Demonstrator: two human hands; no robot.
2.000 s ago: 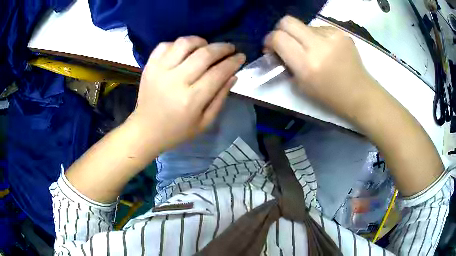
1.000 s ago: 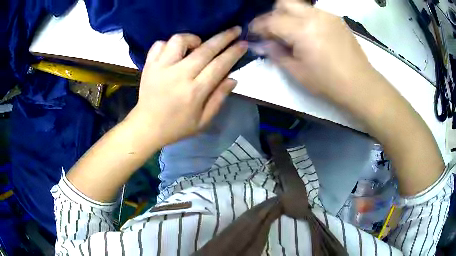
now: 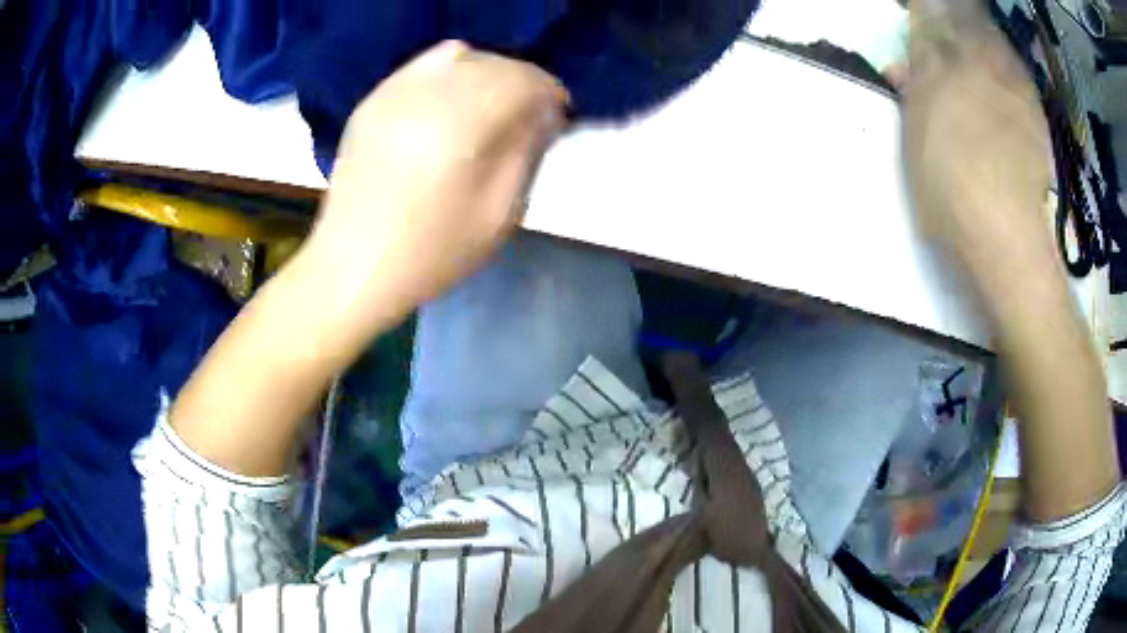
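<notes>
The navy blue satin-like cloth (image 3: pixel 643 56) lies over the white table (image 3: pixel 742 186) at the top of the view and hangs down at the left. My left hand (image 3: pixel 445 161) is closed on its near edge, fingers curled, slightly blurred. My right hand (image 3: pixel 976 111) is at the upper right, away from the cloth, blurred and partly cut off by the top edge. A pale, whitish shape shows by its fingers; I cannot tell what it is or whether it is held.
A yellow tube (image 3: pixel 185 210) runs under the table's left edge. More blue cloth (image 3: pixel 124 383) hangs at the left. Dark cords or handles (image 3: pixel 1073 186) lie at the right edge. A clear bag (image 3: pixel 921 519) with orange print is low at the right.
My right hand has moved from the cloth edge beside my left hand to the upper right. My left hand has curled its fingers in on the cloth. The cloth edge has shifted.
</notes>
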